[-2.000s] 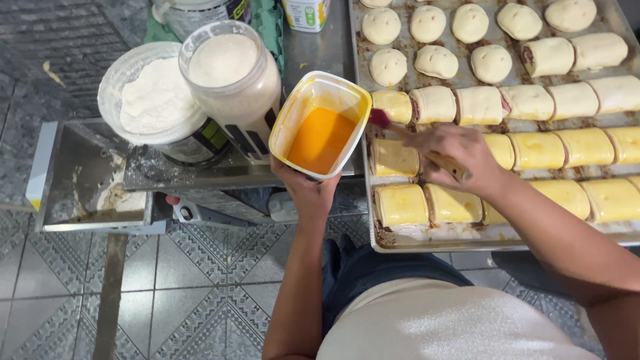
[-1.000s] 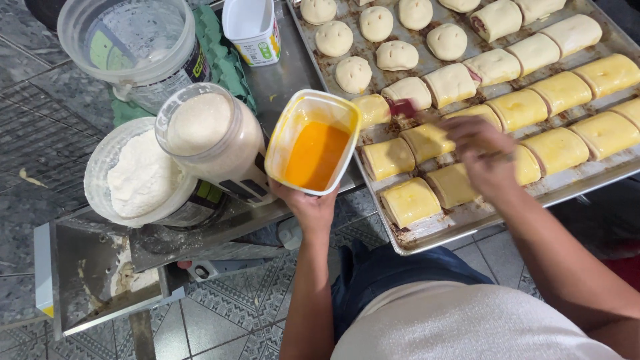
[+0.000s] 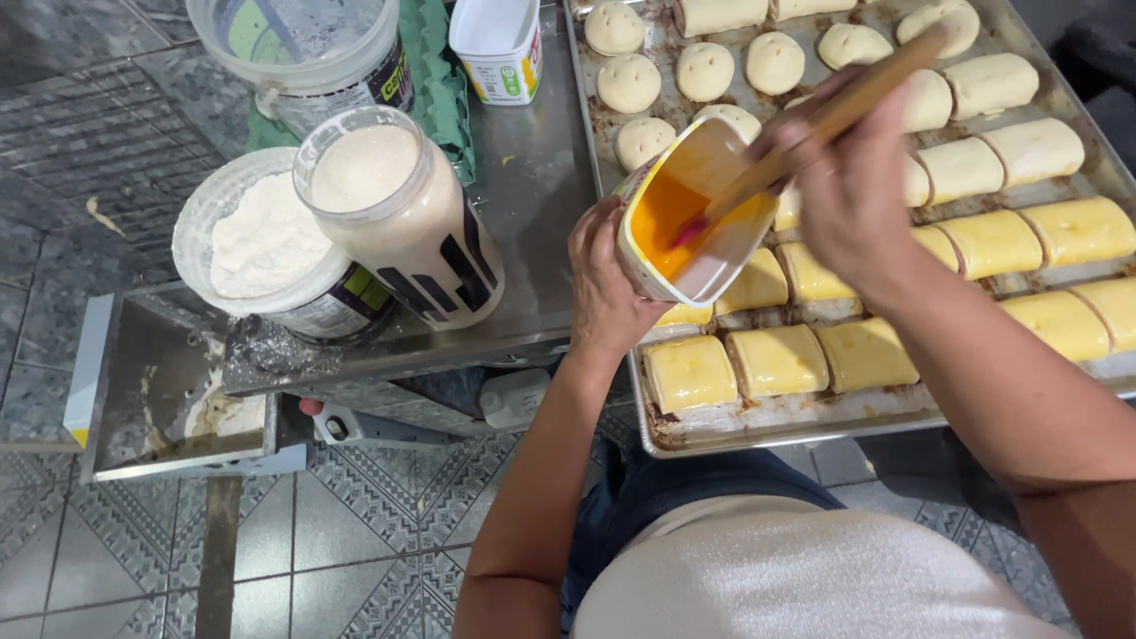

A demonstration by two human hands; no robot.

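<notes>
My left hand (image 3: 608,284) holds a plastic tub (image 3: 648,266) tilted over the near left part of a metal baking tray (image 3: 799,439). Orange-yellow liquid, like egg wash, lies inside the tub. With my right hand (image 3: 852,177) I grip a pastry brush by its wooden handle (image 3: 834,115); its red head is dipped in the liquid. Rows of dough rolls (image 3: 781,359) lie on the tray, the nearer ones glossy and yellow, those farther back paler. Small round dough balls (image 3: 628,83) sit at the far left of the tray.
On the steel counter (image 3: 532,177) left of the tray stand a jar of pale granules (image 3: 408,222), a tub of white powder (image 3: 266,240), a large clear bucket (image 3: 302,53), an empty white tub (image 3: 497,53) and green egg cartons (image 3: 439,106). A metal drawer or bin (image 3: 177,390) juts out lower left.
My right hand has brought the brush from the rolls into the tub. The tub, upright before, is now tilted and held over the tray's edge.
</notes>
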